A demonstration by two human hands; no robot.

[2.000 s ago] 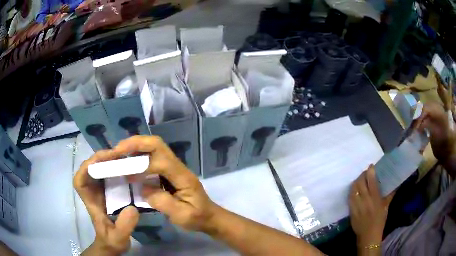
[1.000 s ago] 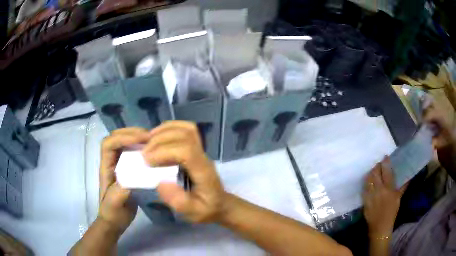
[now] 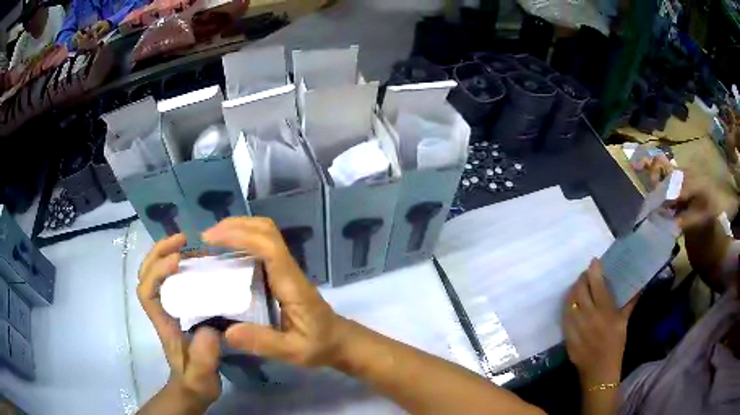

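A grey-blue retail box (image 3: pixel 253 369) stands upright between my hands, its white top flap (image 3: pixel 207 292) folded over the mouth. A dark gap shows at the flap's front edge. My left hand (image 3: pixel 174 324) wraps the box's left side, thumb at the front. My right hand (image 3: pixel 288 304) is around its right side, thumb near the front edge and fingers arched behind the flap. Behind them stand several open retail boxes (image 3: pixel 357 235) with raised lids and wrapped products (image 3: pixel 359 164) at their mouths. My hands hide much of the held box.
Closed boxes (image 3: pixel 28 263) stand at the left edge. White foam sheet (image 3: pixel 527 271) covers the bench. Small shiny parts (image 3: pixel 491 168) and black cylindrical parts (image 3: pixel 527 101) lie behind at right. A neighbour's hands (image 3: pixel 596 324) hold another box (image 3: pixel 637 263) at the right.
The flap of the held box has gone from raised to lying over the mouth. My right fingers have lifted off its top. The neighbour's box now shows a raised white flap.
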